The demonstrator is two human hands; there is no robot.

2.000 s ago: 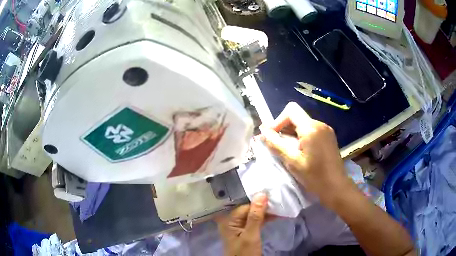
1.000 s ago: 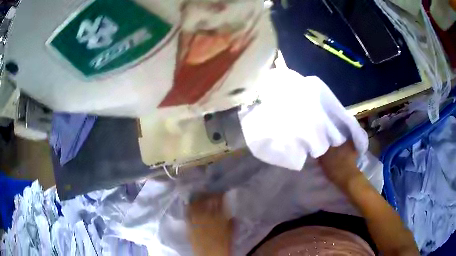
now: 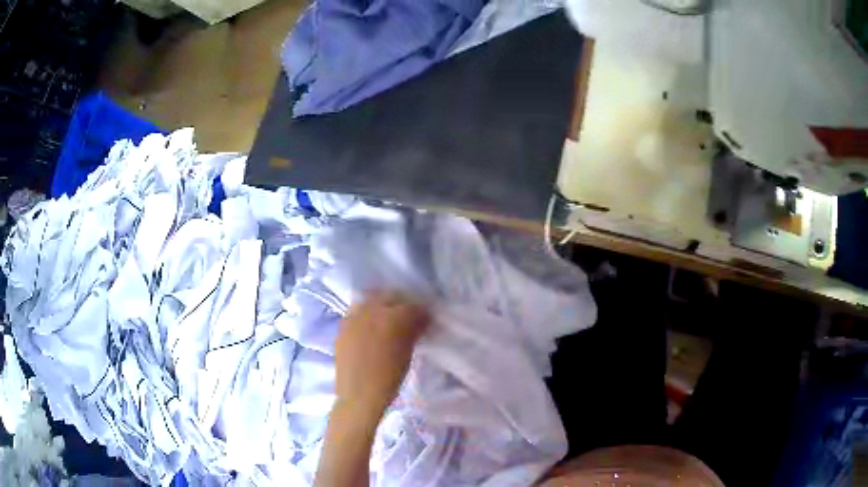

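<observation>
My left hand (image 3: 373, 342) is at the lower middle, its fingers blurred and partly hidden in pale cloth. It is on a thin white to pale lilac garment piece (image 3: 485, 352) that hangs below the table edge. A large heap of white pieces with dark edges (image 3: 124, 314) lies to its left. I cannot tell how firmly the fingers hold the cloth. My right hand is not in view. The sewing machine head (image 3: 785, 86) is cut off at the upper right, above the metal needle plate (image 3: 809, 228), where no cloth shows.
The dark table mat (image 3: 428, 133) carries blue-lilac cloth (image 3: 381, 48). The cream machine bed (image 3: 638, 143) is to its right, with a white cord loop (image 3: 560, 221) at the front edge. Blue material (image 3: 100, 138) lies behind the heap. Dark space shows under the table.
The view has swung left toward the heap. The white piece has left the needle area. My left hand has moved into the pale cloth by the heap; my right hand has left the picture.
</observation>
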